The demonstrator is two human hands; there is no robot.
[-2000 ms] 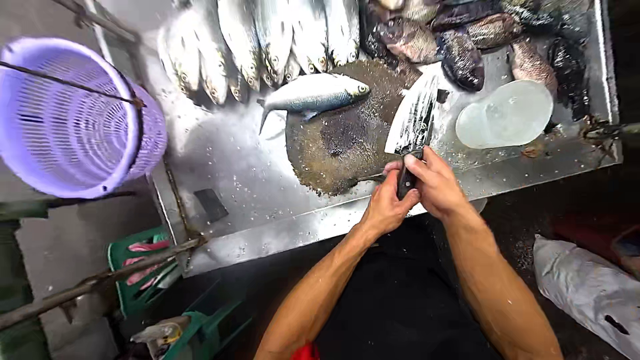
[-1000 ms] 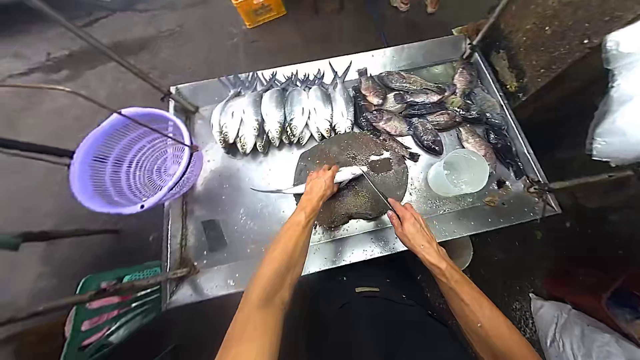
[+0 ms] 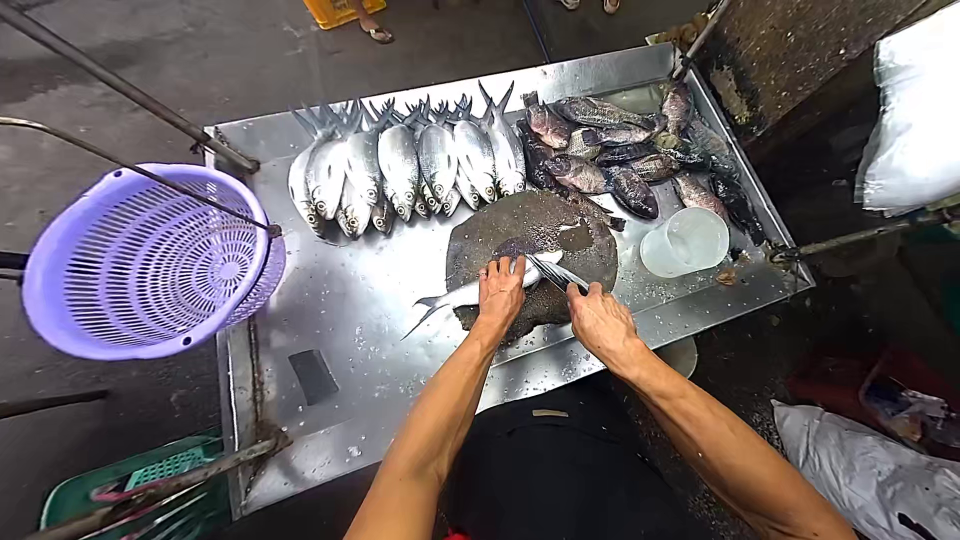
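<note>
A silvery fish (image 3: 466, 295) lies across the round, dark chopping block (image 3: 491, 232), its forked tail past the block's left edge. My left hand (image 3: 501, 292) grips the fish around its middle, fingers over the body. In my right hand (image 3: 602, 319) is the handle of a knife (image 3: 555, 274), whose blade slants up and left against the fish near the head end. Exactly where the edge meets the fish cannot be told. Behind the block, silvery fish (image 3: 397, 161) lie in a row, with a pile of darker fish (image 3: 581, 174) to their right.
A translucent plastic tub (image 3: 684, 242) stands right of the block on the metal table (image 3: 345, 427). A purple plastic basket (image 3: 150, 262) hangs over the left edge. Metal poles (image 3: 124, 86) rise at the corners. White plastic bags (image 3: 911, 120) are at upper right; a person's foot (image 3: 377, 33) shows beyond.
Two seconds ago both hands were together at the knife and the fish lay untouched on the block. My left hand has since taken hold of the fish, and the blade has come to it.
</note>
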